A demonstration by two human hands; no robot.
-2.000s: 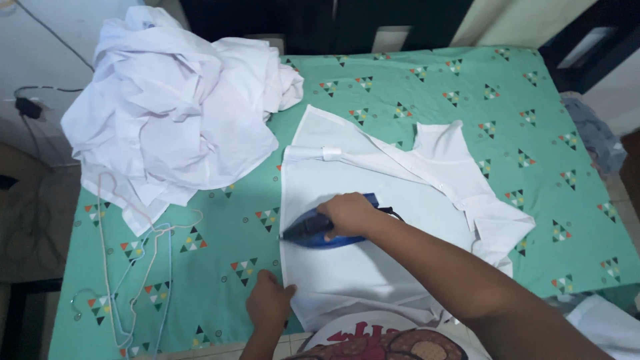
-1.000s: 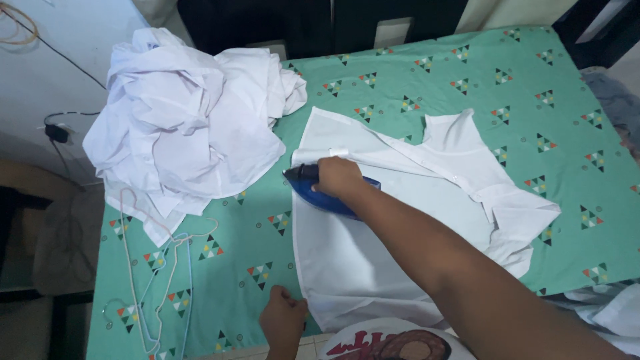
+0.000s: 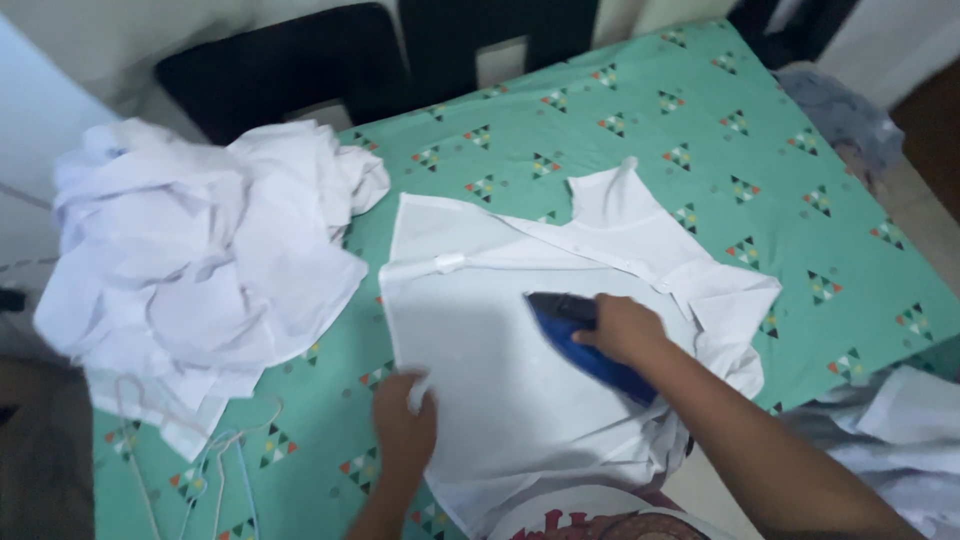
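A white short-sleeved buttoned shirt [image 3: 480,337] lies spread on a green patterned cloth [image 3: 645,150] over the table. My right hand [image 3: 626,330] grips the handle of a blue clothes iron [image 3: 585,349], which rests on the shirt's body, its dark tip pointing to the upper left. My left hand [image 3: 405,420] is at the shirt's left edge, thumb and fingers apart around a bit of white that may be cloth; whether it pinches the fabric cannot be told.
A heap of white clothes [image 3: 202,247] covers the left of the table. Wire hangers [image 3: 217,442] lie below it. Dark chairs [image 3: 292,67] stand behind the far edge, and more light cloth [image 3: 892,442] is at the lower right.
The iron in my right hand has moved from the shirt's left edge rightward to its middle. My left hand has moved up along the shirt's left edge.
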